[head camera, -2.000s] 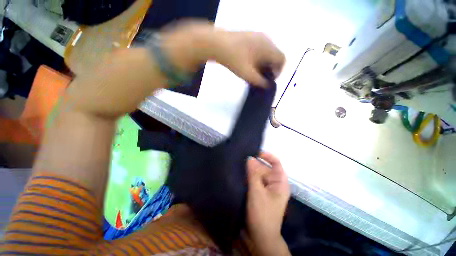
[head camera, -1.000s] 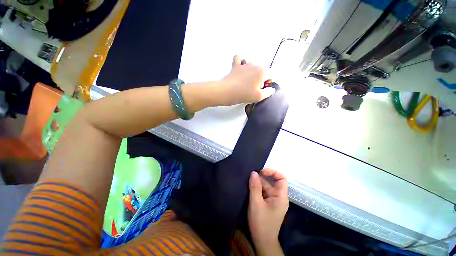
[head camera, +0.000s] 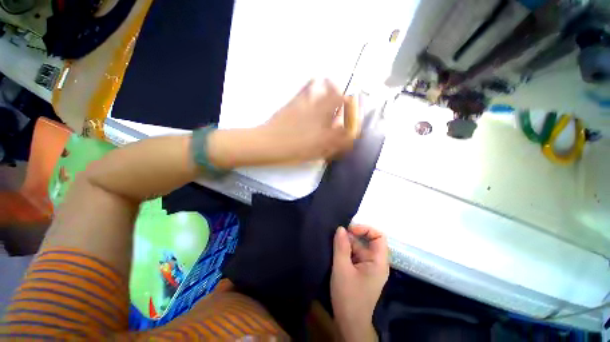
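The dark garment panel (head camera: 281, 230) runs from my lap over the table's front edge. Its narrow end lies at the needle area of the sewing machine (head camera: 461, 73), in bright glare, so the presser foot and needle are hard to make out. My left hand (head camera: 311, 123) is blurred. It rests at the left side of the panel's narrow end, close to the needle area; its fingertips are unclear. My right hand (head camera: 360, 267) is at the front edge with thumb and fingers pinched on the panel's right edge.
Dark cut panels (head camera: 175, 60) lie at the table's far left. A brown board (head camera: 93, 87) joins there, with dark curved pieces on it. A green printed sheet (head camera: 167, 254) and blue basket (head camera: 217, 260) are left of my lap. Green and yellow rings (head camera: 563, 141) lie beyond the machine head.
My left hand came down from holding the narrow end raised to the table by the needle, then moved slightly towards me. The narrow end now lies at the needle area. My right hand stayed nearly still.
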